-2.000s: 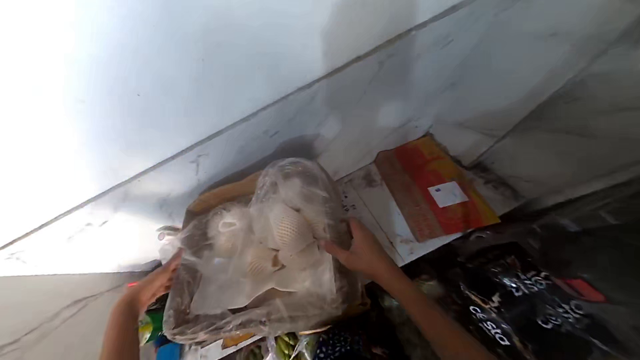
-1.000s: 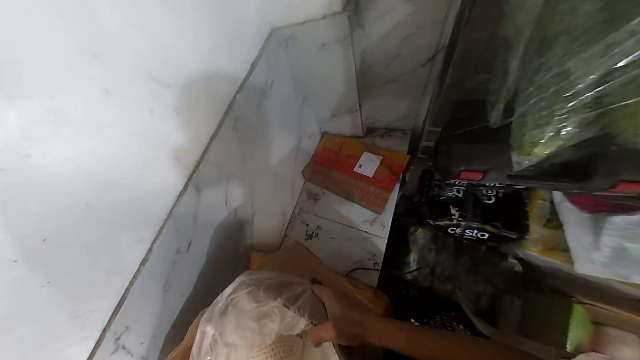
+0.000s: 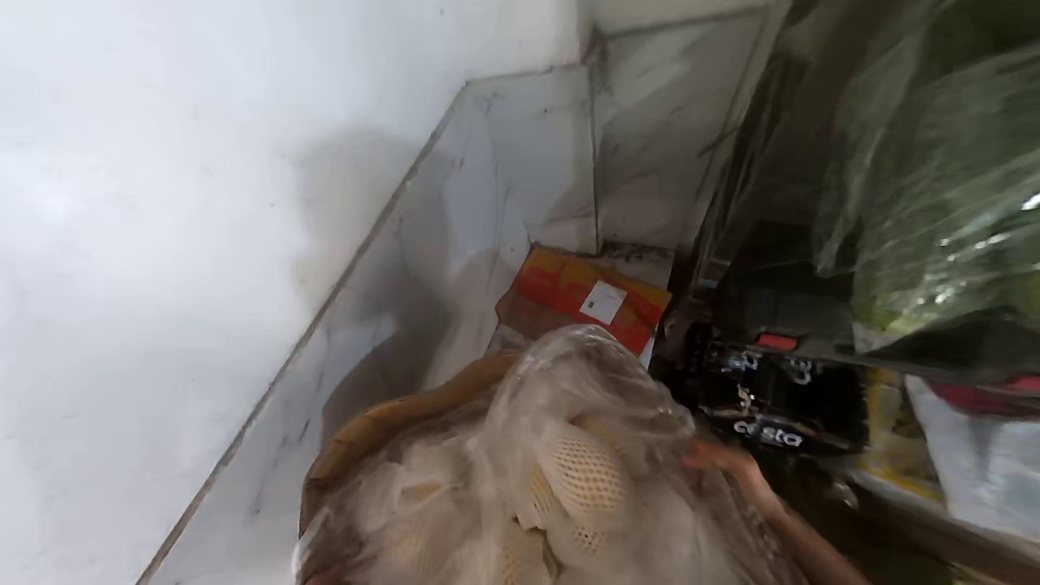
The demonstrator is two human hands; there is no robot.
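A cardboard box (image 3: pixel 390 422) lined with clear plastic fills the bottom middle of the head view. Inside it, white foam fruit nets (image 3: pixel 587 471) show through the plastic, some around pale yellowish contents. My right hand (image 3: pixel 719 459) grips the plastic-covered right side of the box, its fingers partly hidden by the plastic. At the bottom left edge, only a small bit of my left hand (image 3: pixel 329 575) shows against the box's left side; its fingers cannot be made out.
A red and yellow carton (image 3: pixel 561 284) with a white label lies on the tiled ledge ahead. White wall and marble tiles (image 3: pixel 528 154) stand left and ahead. At right are a dark crate (image 3: pixel 780 301), black printed bags (image 3: pixel 780 398) and green contents under clear plastic (image 3: pixel 959 203).
The view has swung right, bringing the dark crate and green contents into sight. The plastic-lined box has come toward the red and yellow carton, with my right hand still at its side.
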